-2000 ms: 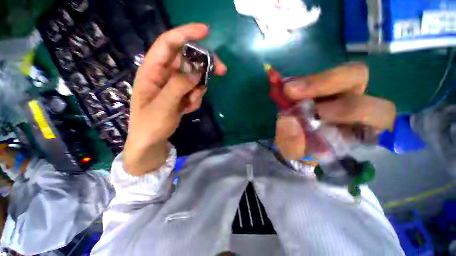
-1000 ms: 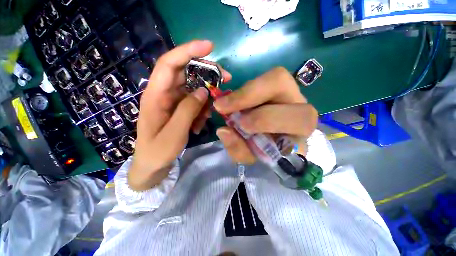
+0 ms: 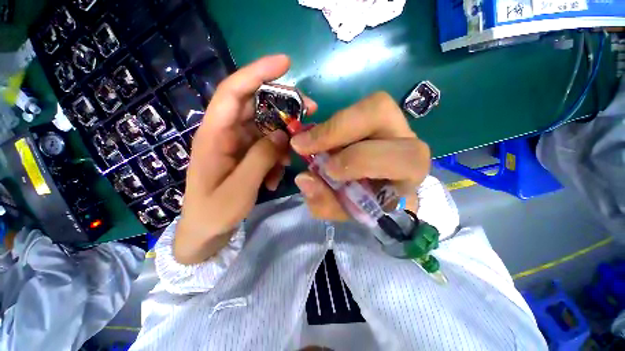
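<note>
My left hand (image 3: 229, 147) holds a silver-rimmed watch case (image 3: 279, 106) between thumb and fingers, its dark inside facing up. My right hand (image 3: 366, 154) holds a glue syringe (image 3: 353, 199) like a pen, with pinkish-red content and a green adapter (image 3: 421, 241) at its rear. The red and orange dispensing needle (image 3: 290, 122) points into the case near its lower inner edge. Whether the tip touches the case cannot be told. A spare watch case (image 3: 421, 99) lies alone on the green mat to the right.
A black component tray (image 3: 152, 53) with several cases lies at left. A glue dispenser controller (image 3: 60, 188) with a red light stands left of it. A stained white wipe (image 3: 353, 15) lies at the top, a blue equipment box (image 3: 534, 26) at upper right. Other people's sleeves (image 3: 51, 295) show at both sides.
Since two seconds ago, my right hand has brought the syringe from the right to the case in my left hand. Over the last second, both hands have barely moved.
</note>
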